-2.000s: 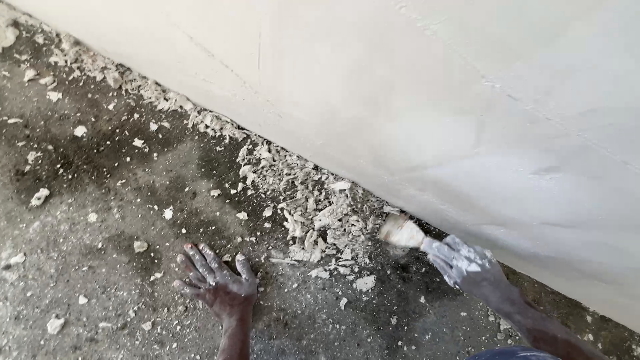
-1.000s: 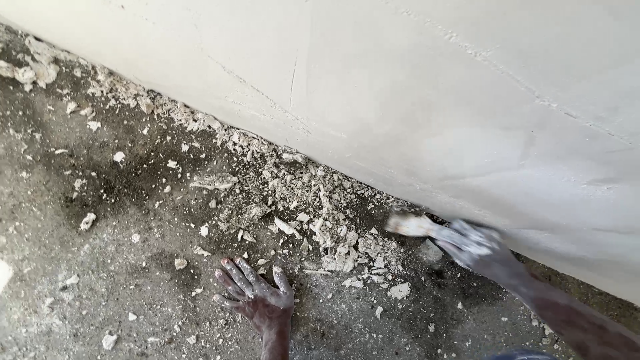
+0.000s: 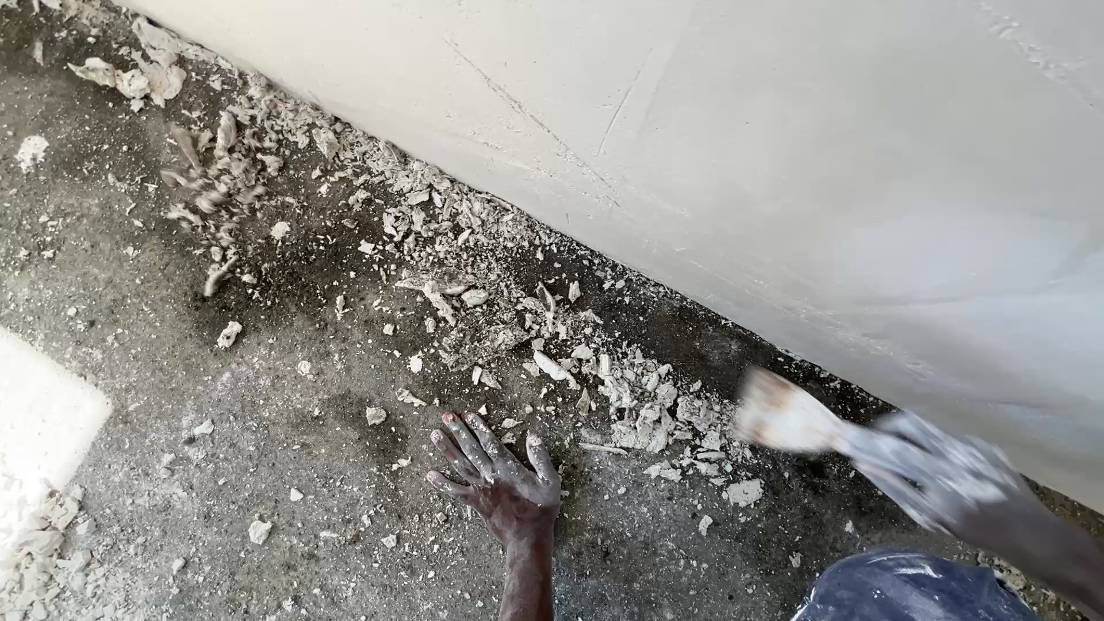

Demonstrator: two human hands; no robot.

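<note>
My left hand (image 3: 504,483) rests on the concrete floor (image 3: 328,500) with its fingers spread, dusted white, and holds nothing. At the right my right hand (image 3: 944,474), also whitened, is closed around the handle of a putty knife (image 3: 787,416). Its broad blade, coated with pale residue and blurred, points left at the foot of the wall. Just left of the blade lies a heap of plaster chips (image 3: 655,401). Between that heap and the wall a strip of dark floor shows. More plaster flakes (image 3: 448,216) trail along the wall to the upper left.
A smooth off-white wall (image 3: 776,155) with scratches runs diagonally above the floor. A blurred clump of debris (image 3: 220,190) lies at the upper left. At the left edge is a bright white patch (image 3: 43,414), with rubble (image 3: 43,552) below it. Dark blue clothing (image 3: 914,591) shows at the bottom right.
The view has shifted left along the wall. Debris beside the wall is more spread out, and more dark floor shows between the heap and the wall. My right hand keeps hold of the putty knife.
</note>
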